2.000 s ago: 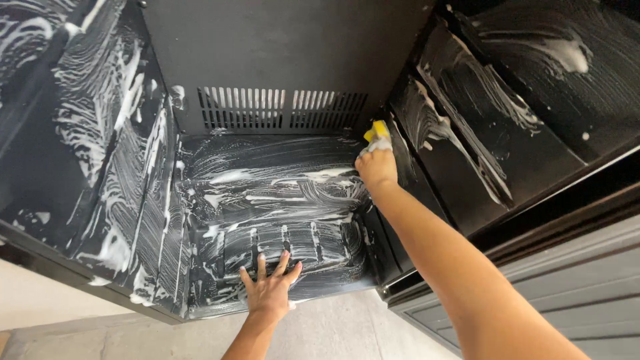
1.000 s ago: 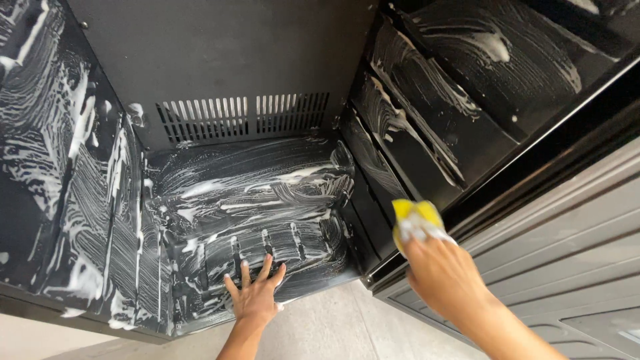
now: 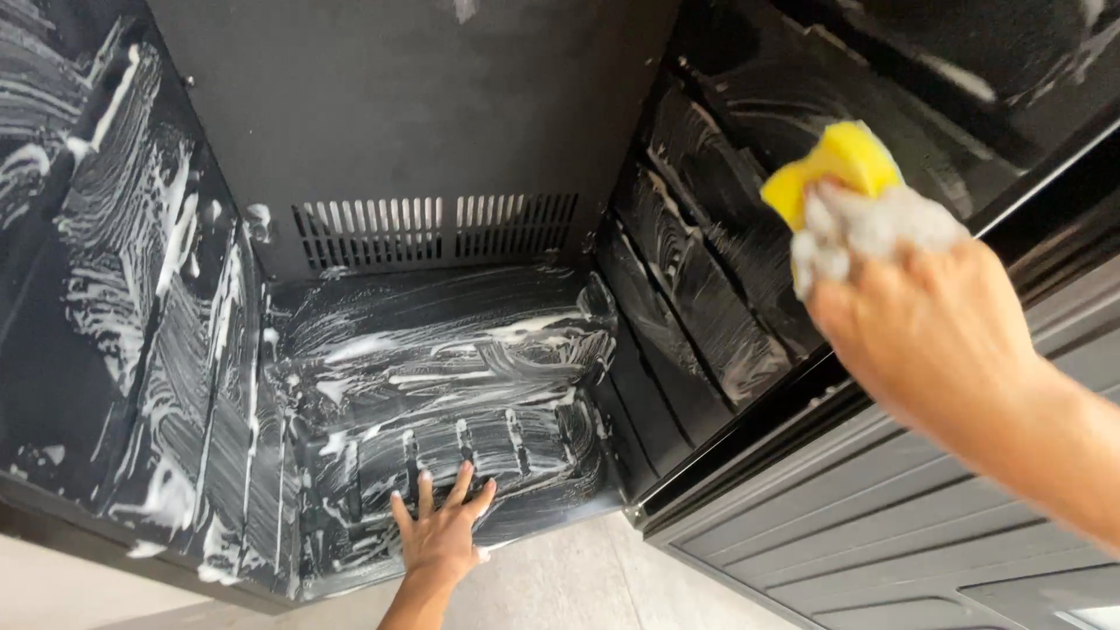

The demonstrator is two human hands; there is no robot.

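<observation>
My right hand [image 3: 910, 289], its fingers covered with white foam, grips a yellow sponge [image 3: 836, 166] in front of the ribbed right inner wall [image 3: 700, 245] of a black cabinet. Whether the sponge touches that wall cannot be told. My left hand [image 3: 440, 534] rests with fingers spread on the front part of the cabinet's black floor panel [image 3: 542, 516] and holds nothing. White foam streaks cover much of this floor and the ribbed left inner wall [image 3: 52, 350]. Thinner smears show on the right wall.
The back panel [image 3: 394, 114] has two groups of slotted vents [image 3: 372, 232] low down. An open grey panelled door [image 3: 787, 516] extends along the lower right. Pale floor tiles [image 3: 577, 577] lie below the cabinet's front edge.
My right hand with the sponge has gone from the right wall's low back corner, past its front edge, to higher before that wall. My left hand stays spread on the floor panel.
</observation>
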